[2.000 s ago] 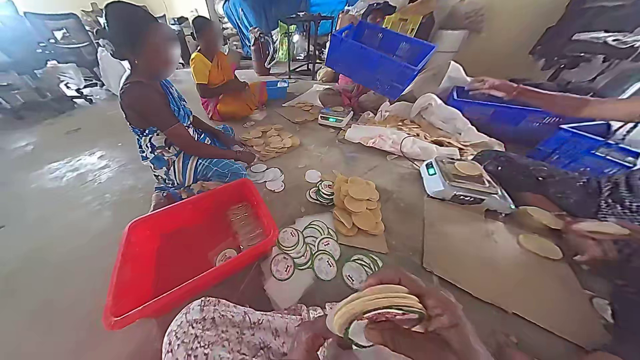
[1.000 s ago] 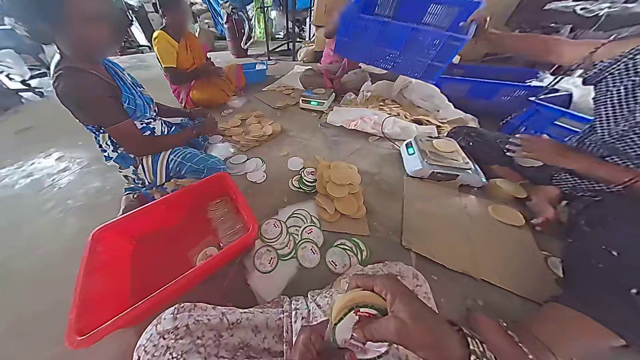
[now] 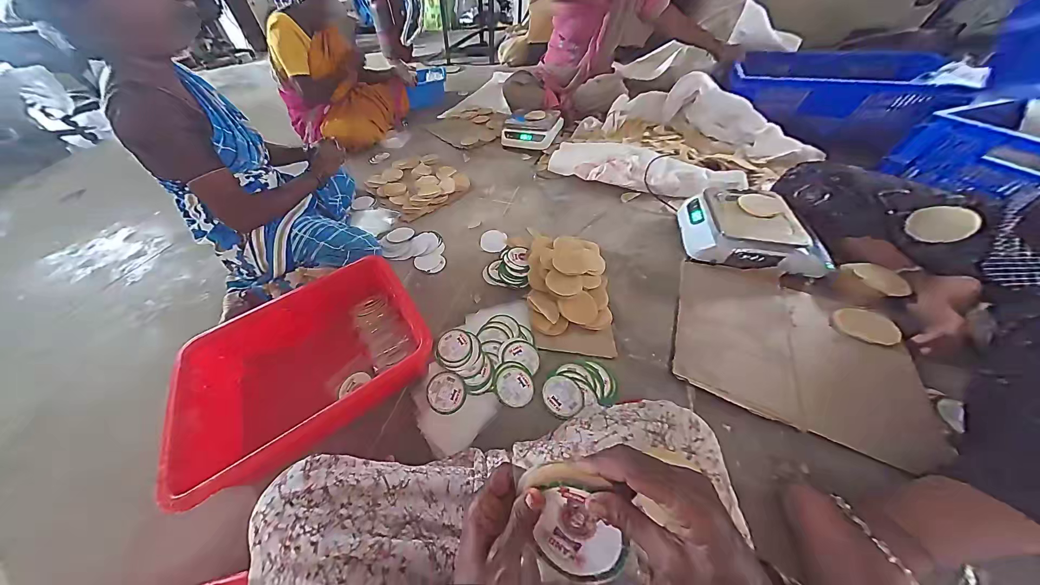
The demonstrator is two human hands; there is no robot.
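Between both hands, above my lap, is a small stack of thin tan discs (image 3: 561,474) with a round printed label (image 3: 578,532) on its near face. My left hand (image 3: 497,524) grips the stack's left edge with fingertips. My right hand (image 3: 662,508) holds it from the right and over the top. Just beyond my knees, round printed labels (image 3: 513,383) with green rims lie overlapping on a white sheet, and more labels (image 3: 578,388) lie to their right. Behind them a heap of tan discs (image 3: 569,280) rests on a piece of cardboard.
A red plastic tub (image 3: 301,390) with packed discs stands at left. At right are a cardboard sheet (image 3: 780,349), a digital scale (image 3: 751,227) holding a disc, and a co-worker's hand (image 3: 946,309). Blue crates (image 3: 845,89) stand behind. Other people sit on the floor at left and back.
The blue crate held up at the back has moved right and is mostly out of view. The discs remain in my hands, with the printed label now facing me more fully.
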